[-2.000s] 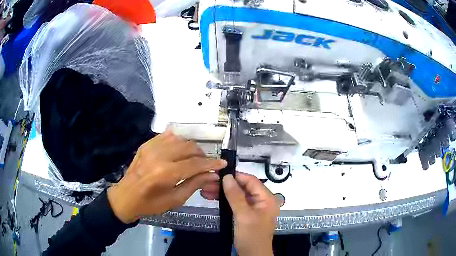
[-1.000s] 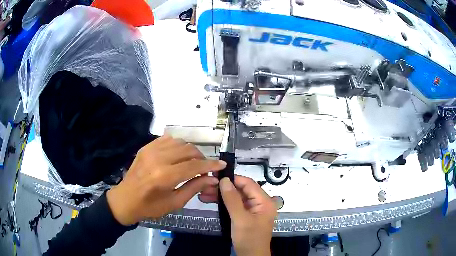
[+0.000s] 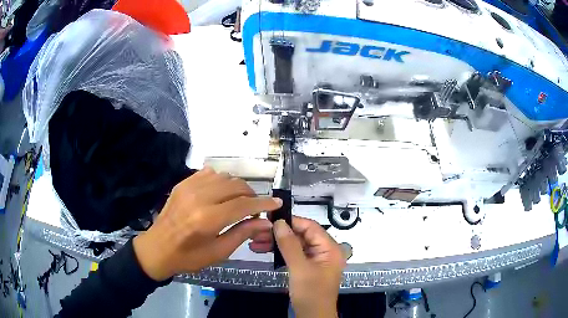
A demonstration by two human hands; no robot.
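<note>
A narrow black fabric strip (image 3: pixel 282 205) runs from the metal strip guide (image 3: pixel 284 168) towards me, below the presser foot and needle area (image 3: pixel 288 127) of the white and blue coverstitch machine (image 3: pixel 398 93). My left hand (image 3: pixel 205 223) pinches the strip from the left, its index fingertip on the strip just below the guide. My right hand (image 3: pixel 311 254) pinches it slightly lower, thumb on top. The strip's lower end hangs over the table's front edge, partly hidden by my right hand. The stitch point is too small to make out.
A clear plastic bag (image 3: pixel 131 68) with a black fabric bundle (image 3: pixel 112 161) stands left of the machine. An orange-red disc (image 3: pixel 156 15) lies behind it. A measuring tape strip (image 3: pixel 436 266) follows the table's curved front edge. Yellow-green handles (image 3: pixel 558 199) show at the far right.
Less of the strip hangs below my right hand; its end now shows near the table edge, so the strip has moved up towards the machine. Both hands stay almost in place.
</note>
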